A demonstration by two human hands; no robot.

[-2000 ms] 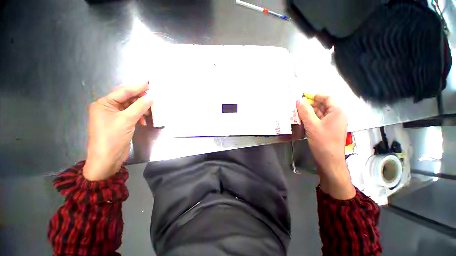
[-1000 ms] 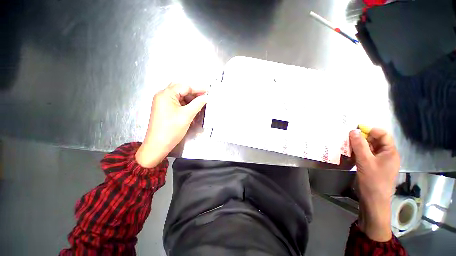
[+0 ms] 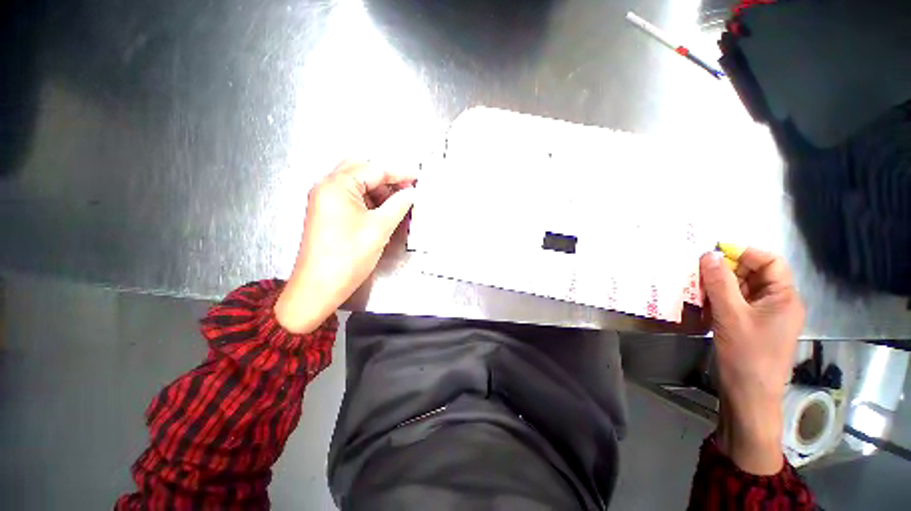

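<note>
The white marking template lies at the table's front edge, slightly tilted, with faint red print at its lower right. Its small window shows black. My left hand pinches the template's left edge between thumb and fingers. My right hand pinches its right end, where a dark sliver shows beneath; a yellow wrap is on a fingertip. How much black panel lies under the template is hidden. Glare washes out the template's upper right outline.
A thin white marking pen with a red band and blue end lies beyond the template. A stack of black panels with red bits stands at the right. A white roll sits below the table at the right. The shiny steel table extends left.
From two seconds ago, the template and both hands appear further right and lower in view, with the template more tilted; the whole view has shifted too. Over the last second almost nothing has moved.
</note>
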